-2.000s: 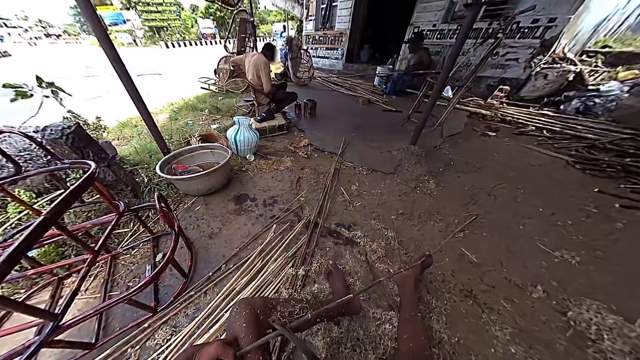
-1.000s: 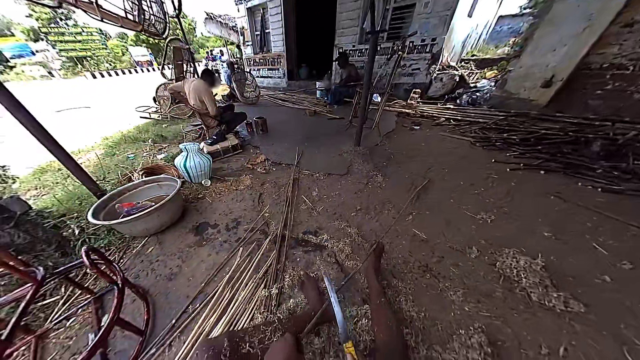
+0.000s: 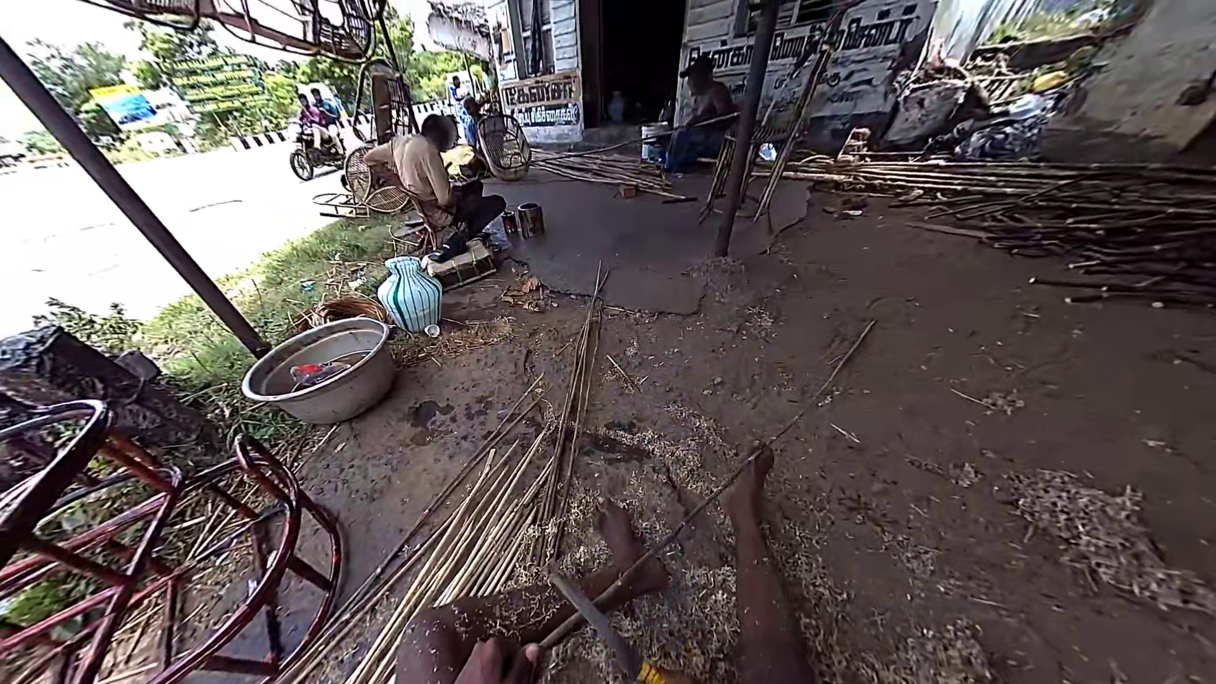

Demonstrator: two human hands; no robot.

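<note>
A long thin cane rod (image 3: 698, 513) runs from low in the view, across my lower legs and past my right foot, to the upper right. My left hand (image 3: 499, 662) is closed on its near end at the bottom edge. Beside the rod, and seeming to cross over it, is a knife's blade (image 3: 597, 616), with a yellow handle (image 3: 651, 674) at the bottom edge. My right hand is not clearly visible there. Peeled canes (image 3: 465, 560) and darker canes (image 3: 579, 380) lie on the ground to the left of my legs.
A red-brown cane frame (image 3: 285, 560) stands at left, near a grey basin (image 3: 332, 380) and a striped pot (image 3: 411, 294). One person (image 3: 427, 171) sits by the road, another (image 3: 703, 119) near the doorway. A pole (image 3: 746, 133) stands ahead; stacked sticks (image 3: 1092, 218) lie at right. Shavings (image 3: 1092, 532) litter the ground.
The knife blade, pointing up and bright beside the rod a second ago, now slants to the upper left. A motorcycle with riders shows on the road. The view has swung right since the first frame.
</note>
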